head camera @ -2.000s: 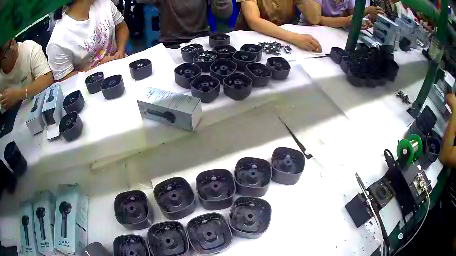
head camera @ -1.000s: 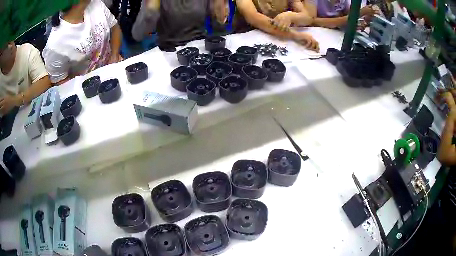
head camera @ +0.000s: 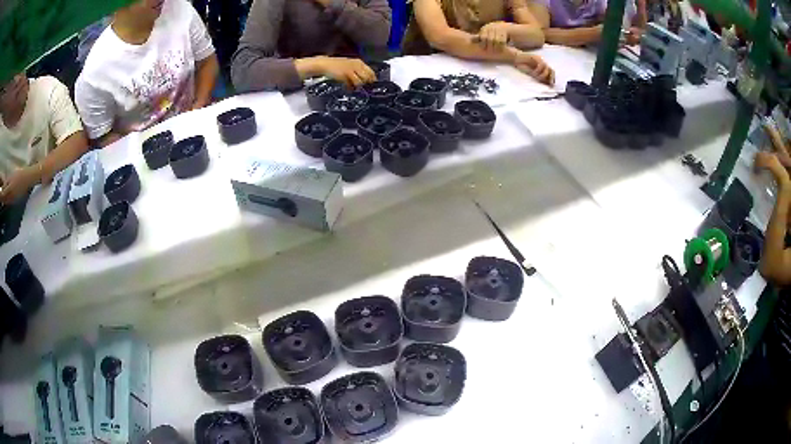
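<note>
Several black plastic housings stand open side up in two rows nearest me. One housing (head camera: 493, 288) is at the right end of the back row. Another housing (head camera: 429, 379) ends the front row, and the lowest ones are cut off by the bottom edge. Each has a small round boss in its floor. A dark rounded thing (head camera: 163, 435) shows partly at the bottom edge, left of the rows. Neither my left hand nor my right hand is in the picture.
Retail boxes (head camera: 121, 386) stand lower left; another box (head camera: 289, 195) lies mid-table. Far housings (head camera: 403, 152) form a cluster. A thin dark tool (head camera: 506, 238), green solder spool (head camera: 706, 254) and soldering iron (head camera: 643, 368) are rightward. People sit along the far side.
Across the table, the grey-sleeved person's hand has come down onto the far housings. The view has shifted slightly. The near housings have not moved on the table.
</note>
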